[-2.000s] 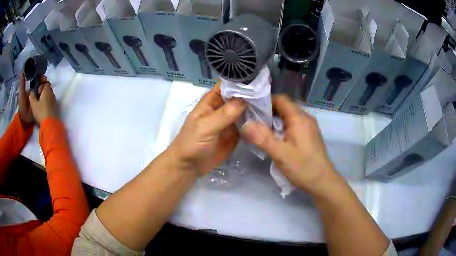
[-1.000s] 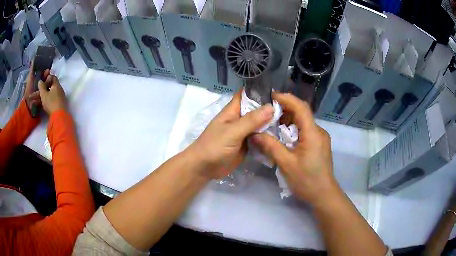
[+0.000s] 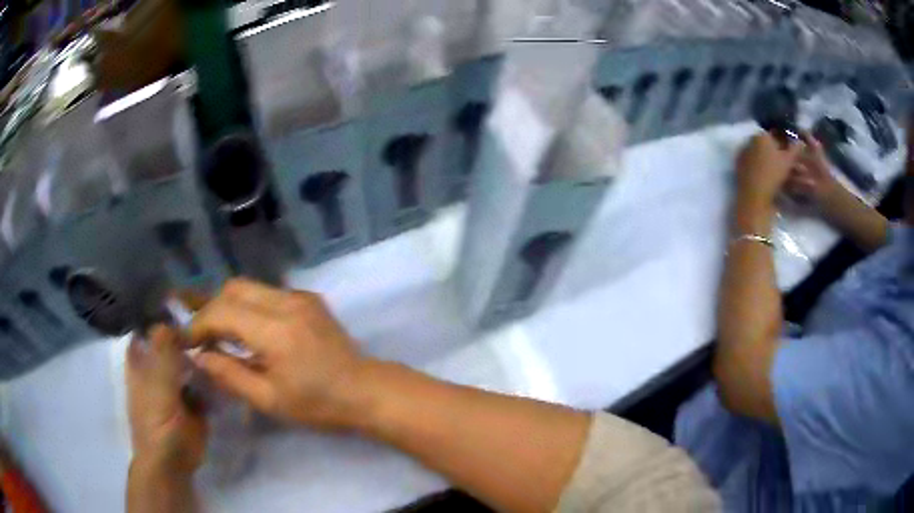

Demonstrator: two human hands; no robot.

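The frame is blurred. A dark grey handheld fan (image 3: 97, 303) is at the left, its spoked grille facing me, in front of the boxes. My left hand (image 3: 165, 406) is closed around its handle area, with the thumb up. My right hand (image 3: 286, 351) is beside it, fingers bent over the handle area and closed on a bit of white wrapping (image 3: 180, 313). The fingers hide most of the handle. A faint clear bag (image 3: 236, 441) seems to lie below the hands.
Rows of open retail boxes (image 3: 406, 180) line the back of the white-covered bench (image 3: 661, 271). One open box (image 3: 531, 245) stands forward of them. A dark standing fan (image 3: 236, 170) is by the green post (image 3: 205, 65). A person in blue (image 3: 842, 351) works at right. An orange sleeve shows bottom left.
The view has swung right, so my hands and the fan now appear at the left and the neighbour in blue shows. Both hands are still at the fan's handle, with the right hand higher on it.
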